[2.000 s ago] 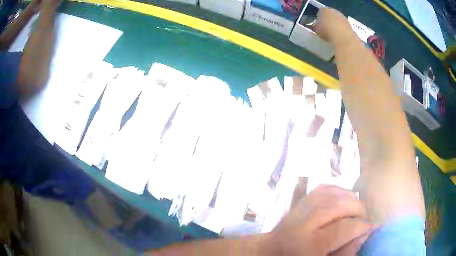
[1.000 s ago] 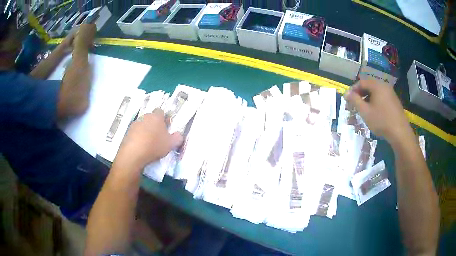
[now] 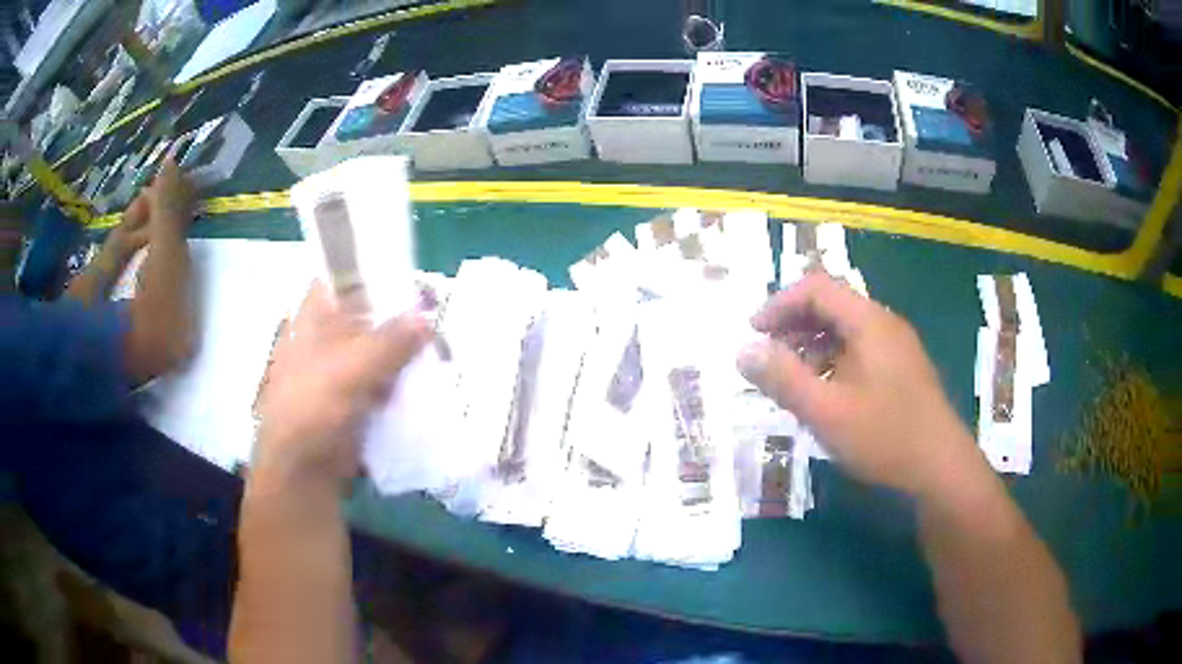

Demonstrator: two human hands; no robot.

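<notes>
My left hand [image 3: 324, 363] holds a white packet stack [image 3: 360, 240] upright above the left end of the packets; a brown-grey strip shows on its front. My right hand [image 3: 843, 370] is over the right part of the spread, its thumb and fingers apart. I see nothing held in it, though the strips behind its fingers are partly hidden. Many white packets [image 3: 557, 402] with brown-grey strips lie overlapping on the green worktop [image 3: 856, 558]. A few more packets [image 3: 1006, 376] lie apart at the right.
Open white box bases [image 3: 642, 130] stand beside blue-and-white lids [image 3: 748, 123] on the dark belt beyond the yellow tape [image 3: 622, 195]. A heap of thin yellow-orange loops [image 3: 1125, 422] lies at the right. A neighbour's arms [image 3: 162, 279] are at the left over a white sheet [image 3: 214, 389].
My left hand has lifted a packet stack off the worktop. My right hand has moved left and down, over the packets. The camera view has shifted, showing more of the right side.
</notes>
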